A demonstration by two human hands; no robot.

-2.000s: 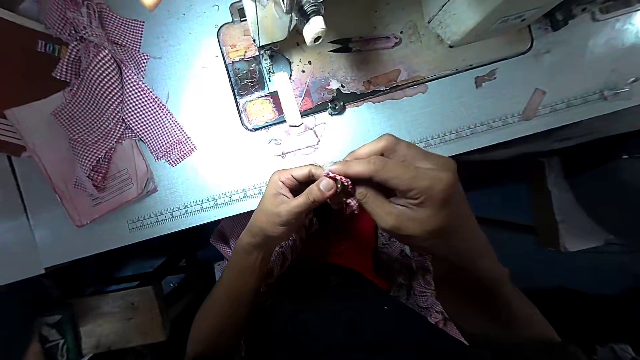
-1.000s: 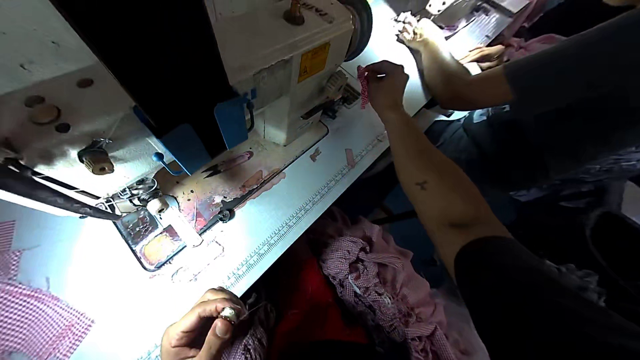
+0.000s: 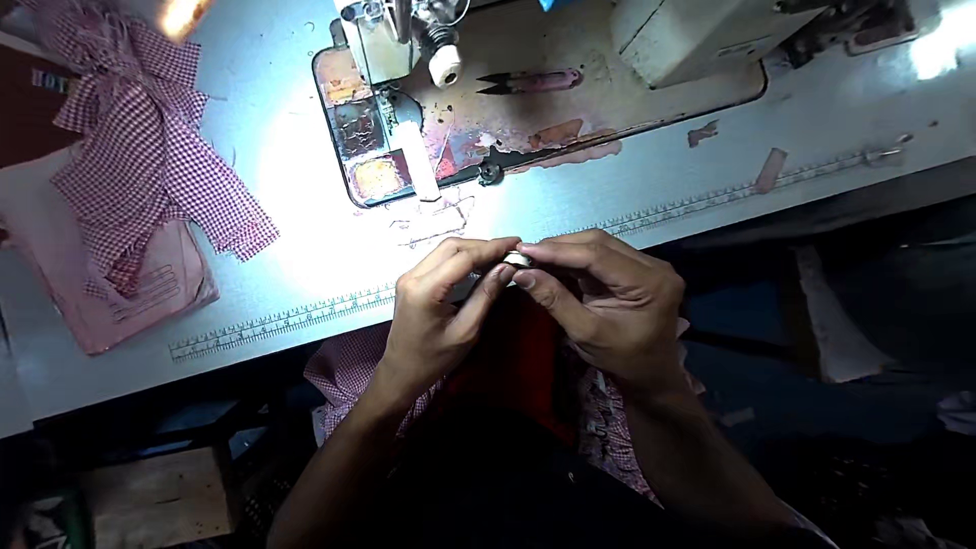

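A small whitish piece (image 3: 518,260), too small to name, is pinched between my fingertips just off the table's front edge. My left hand (image 3: 450,301) grips it from the left, thumb and forefinger together. From the right, my right hand (image 3: 618,305) meets it with thumb and forefinger. Below the hands, red cloth (image 3: 511,366) lies over my lap, with red-and-white checked fabric (image 3: 347,374) on both sides. Above them stands the needle end of a sewing machine (image 3: 381,46), a white strip (image 3: 418,160) by its foot.
Thread snips (image 3: 534,81) rest on the machine bed. A measuring tape (image 3: 305,316) runs along the table's front edge. At left, checked fabric strips (image 3: 145,145) lie over a pink packet (image 3: 137,305). Fabric scraps (image 3: 702,134) lie right of the machine bed.
My right hand, reaching far right with a checked scrap one second ago, is back beside my left hand. The scrap is no longer in it. The view has swung back left.
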